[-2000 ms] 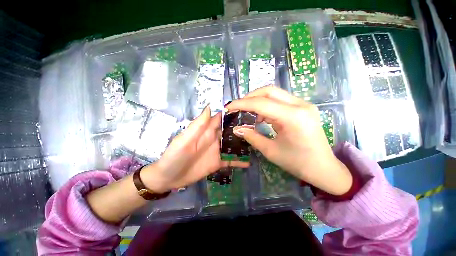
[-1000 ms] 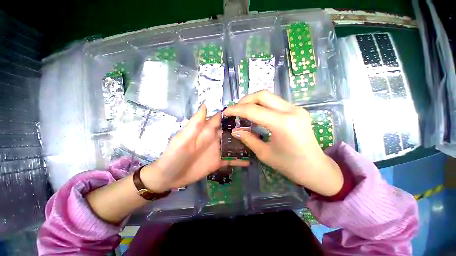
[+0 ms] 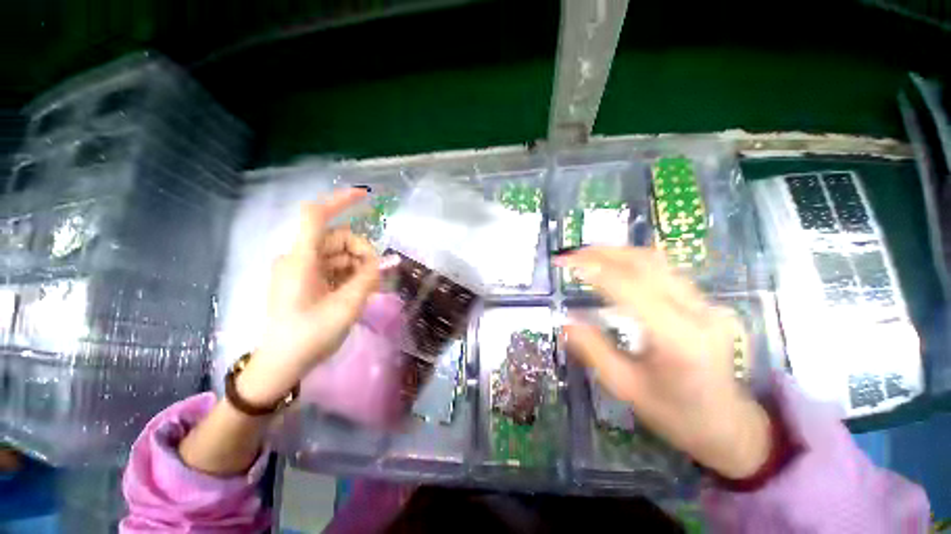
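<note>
My left hand (image 3: 318, 302) is raised over the left of the clear blister tray (image 3: 555, 313). Its fingers are partly curled, and its thumb tip is at the corner of a dark brown gridded sheet (image 3: 438, 302); I cannot tell whether it grips it. My right hand (image 3: 662, 365) is blurred over the right half of the tray, thumb and fingers apart, with no board seen in it. A small dark mark at its fingertip is unclear. A green board with a dark brown cover (image 3: 525, 381) lies in a front middle pocket. A whitish film (image 3: 443, 224) lies behind the dark sheet.
Green keypad boards (image 3: 678, 209) and silver-faced boards (image 3: 514, 245) lie in the back pockets. A white sheet with black rectangles (image 3: 845, 282) is right of the tray. Stacked clear trays (image 3: 136, 271) stand at left. A grey metal upright (image 3: 586, 73) is behind. A blurred pink patch (image 3: 365, 365) shows at left.
My hands have moved apart, left hand leftward and right hand slightly right. The dark board between them is no longer held there. The view has shifted, showing more of the stacked trays and upright.
</note>
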